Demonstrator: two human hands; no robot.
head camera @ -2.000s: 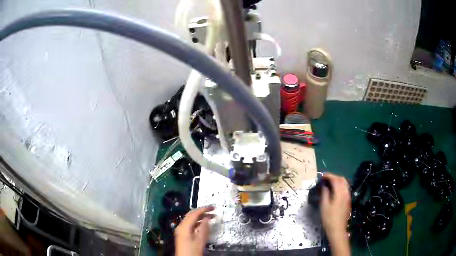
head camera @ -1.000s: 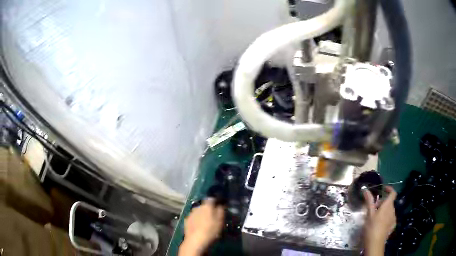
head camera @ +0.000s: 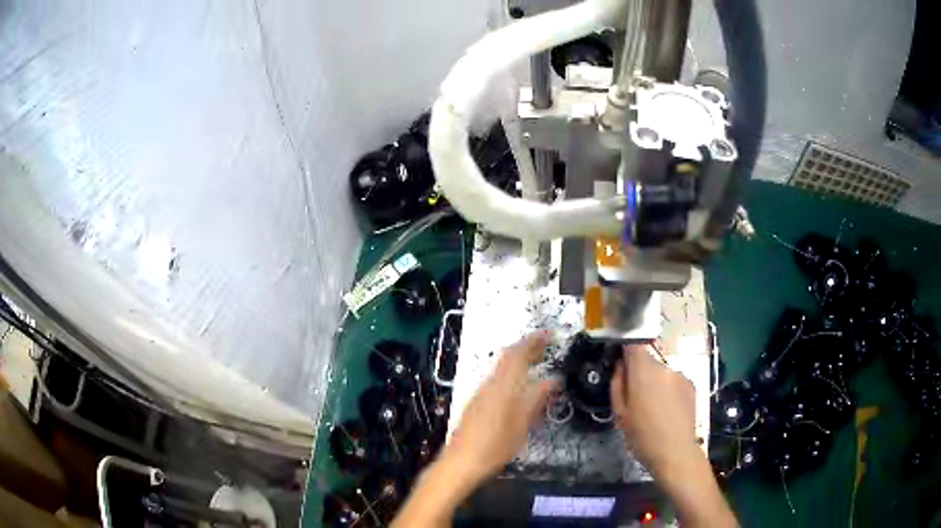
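A black round part [head camera: 592,378] with a pale centre dot sits on the front of the machine's speckled metal plate [head camera: 497,299], right below the press head [head camera: 625,314] with its orange patch. My right hand [head camera: 657,407] grips the part's right edge; its fingertips are partly hidden beside the head. My left hand [head camera: 506,409] is just left of the part, fingers apart, thumb and finger pointing at it; whether they touch it is unclear. A silver ring [head camera: 558,413] shows on the plate in front of the part.
More black parts with thin wires are piled on the green bench right [head camera: 815,382] and left [head camera: 388,415] of the machine. A thick white hose [head camera: 454,155] loops beside the column. Silver handles [head camera: 446,349] flank the plate. The control box display [head camera: 574,506] is lit, with a red light.
My right hand has brought the black part from the plate's right side to under the head. My left hand has moved from the left-hand parts to beside it. The view has shifted.
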